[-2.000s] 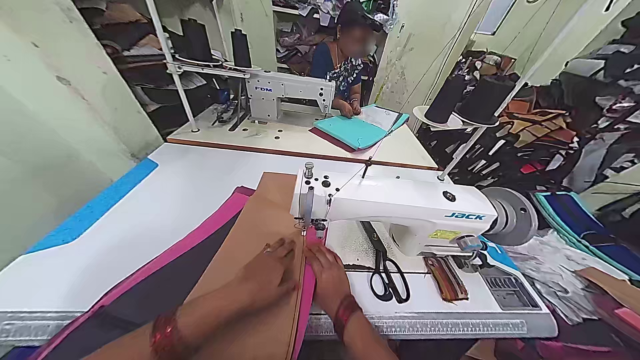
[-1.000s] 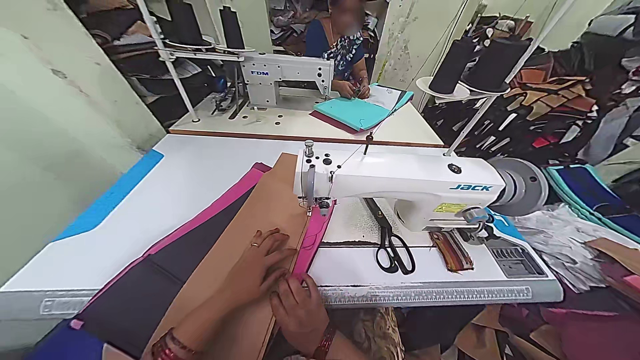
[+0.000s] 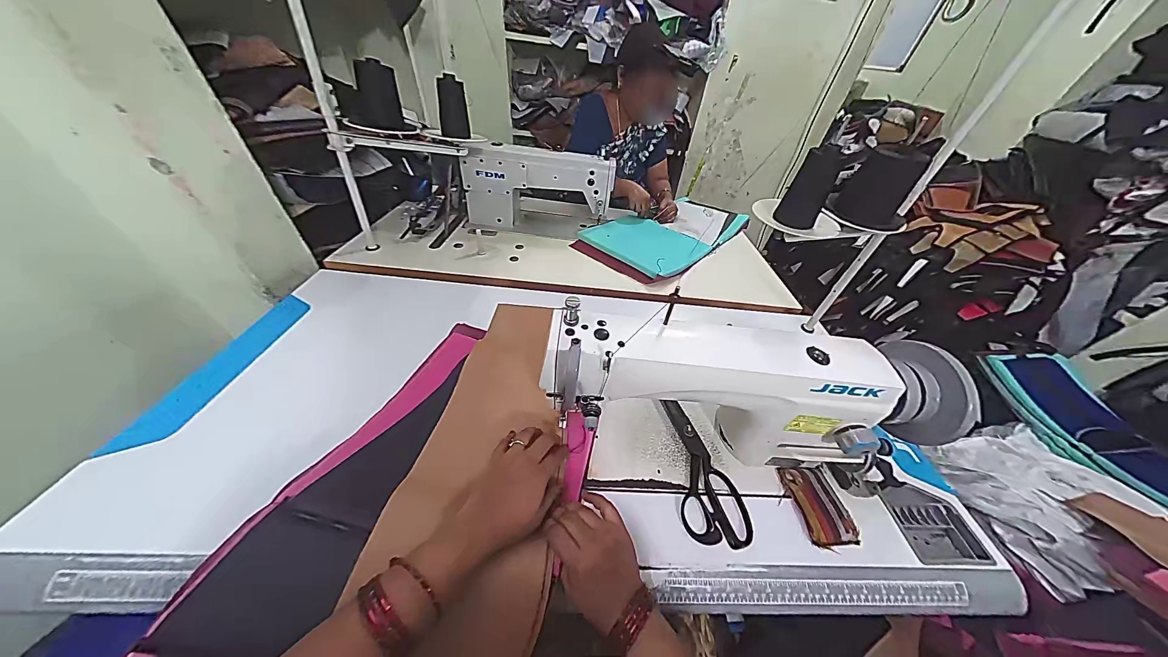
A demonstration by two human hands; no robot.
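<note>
A white Jack sewing machine (image 3: 730, 365) stands before me, its needle end over a tan panel (image 3: 438, 456) and a pink fabric strip (image 3: 577, 456). My left hand (image 3: 516, 479) lies on the tan panel, fingertips beside the strip just below the presser foot. Lower down, my right hand (image 3: 593, 547) pinches the strip's edge between thumb and fingers. Dark fabric with a pink border (image 3: 319, 520) spreads to the left, partly under the tan panel. Black-handled scissors (image 3: 716, 511) lie right of my hands, their blades partly behind the machine arm.
A striped fabric scrap (image 3: 819, 507) lies near the machine's right end. A ruler strip (image 3: 812, 591) runs along the front edge. Behind, a co-worker handles turquoise pieces (image 3: 648, 245) beside an FDM sewing machine (image 3: 538, 178). White scraps (image 3: 1022, 502) and thread cones (image 3: 871, 192) are at right.
Since one second ago, my left hand has moved up along the tan panel, nearer the presser foot. My right hand is still at the pink strip.
</note>
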